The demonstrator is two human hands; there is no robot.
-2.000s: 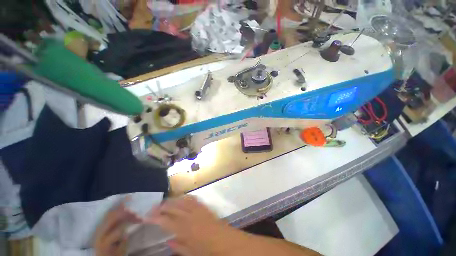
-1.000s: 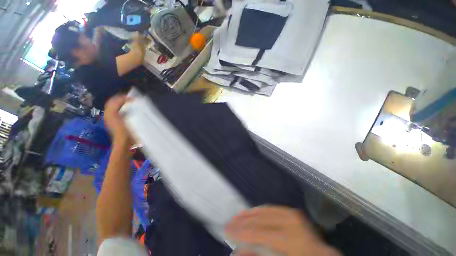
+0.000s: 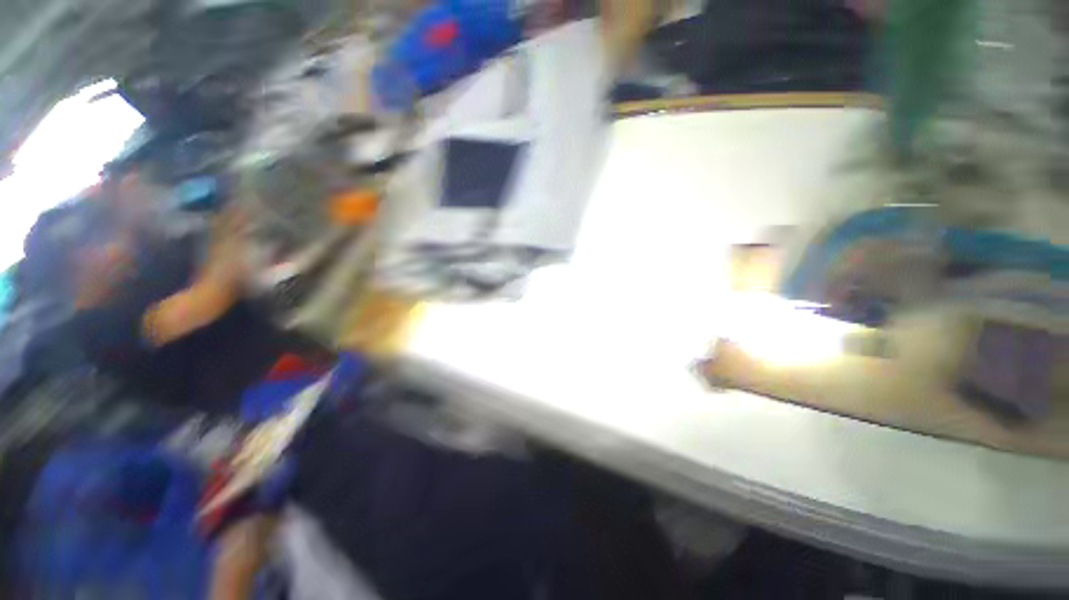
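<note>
The picture is strongly blurred. A bit of my left arm or hand (image 3: 243,556) shows at the bottom left edge; its fingers cannot be made out. Beside it is a pale grey cloth strip (image 3: 322,560), and dark navy cloth (image 3: 434,504) hangs below the table's front edge. Whether my left hand grips the cloth cannot be told. My right hand is not in view. The sewing machine bed (image 3: 891,381) lies at the right under a bright lamp glow.
The white table (image 3: 563,404) has a grey front edge. A stack of cut pieces (image 3: 545,152) with a navy square (image 3: 481,172) lies at its back left. Another person's arm (image 3: 193,307) shows at left, above a blue crate or bag (image 3: 100,522). A dark rectangle (image 3: 1008,369) is on the bed.
The view has swung, bringing the machine bed further in. The navy and pale cloth, raised between both hands before, is now low at the bottom. My right hand has left the picture.
</note>
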